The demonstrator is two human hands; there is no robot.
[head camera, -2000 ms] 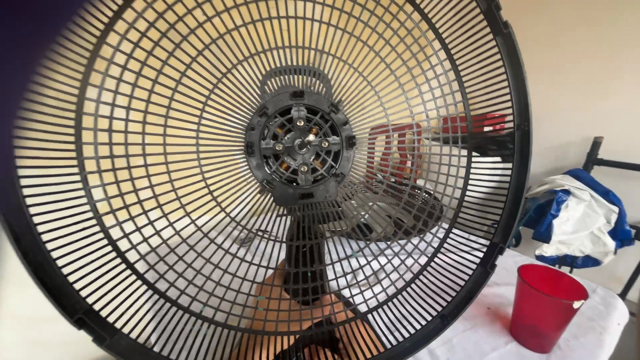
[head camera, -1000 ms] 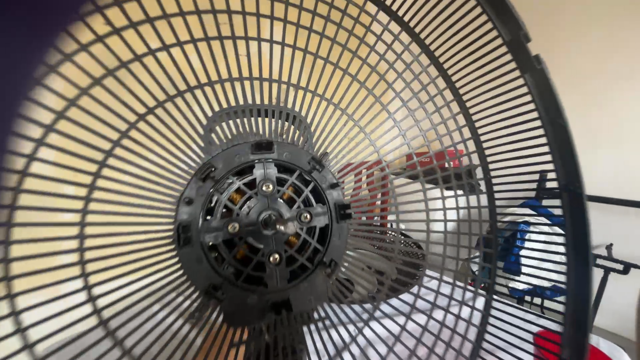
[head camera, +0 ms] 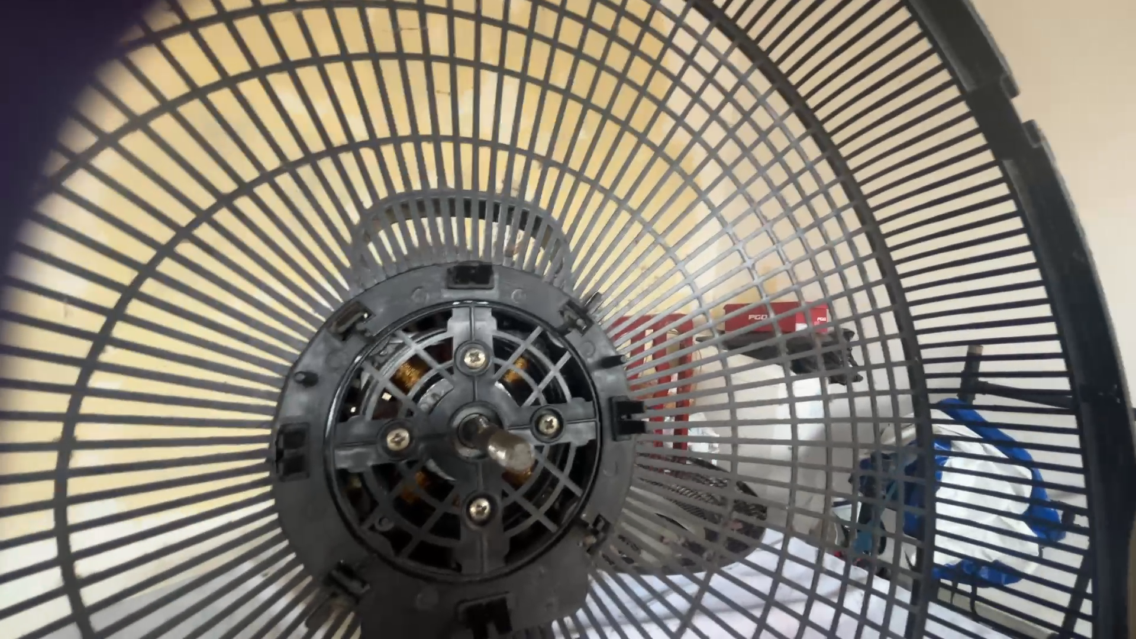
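The black rear grille of an electric fan (head camera: 745,160) fills most of the head view, its thick rim curving down the right side. At its hub sits the fan's motor housing (head camera: 439,550), a round black plastic ring around an openwork cover. Several cross-head screws (head camera: 474,358) hold that cover, and copper windings show behind it. From the centre a metal motor shaft (head camera: 510,451) sticks out toward me, with no blade on it. A carrying handle (head camera: 461,209) arches above the hub behind the bars. Neither of my hands can be seen.
Through the bars I see a white cloth-covered surface (head camera: 790,581), a dark mesh object (head camera: 701,515), a red chair-like frame (head camera: 670,382) and a red box (head camera: 772,318). Blue and white fabric (head camera: 994,497) hangs on a dark metal frame at the right. A dark blur covers the upper left corner.
The fan's grille and hub appear larger and lower in view. The hand seen behind the lower grille two seconds ago is out of sight, as is the red cup at the lower right.
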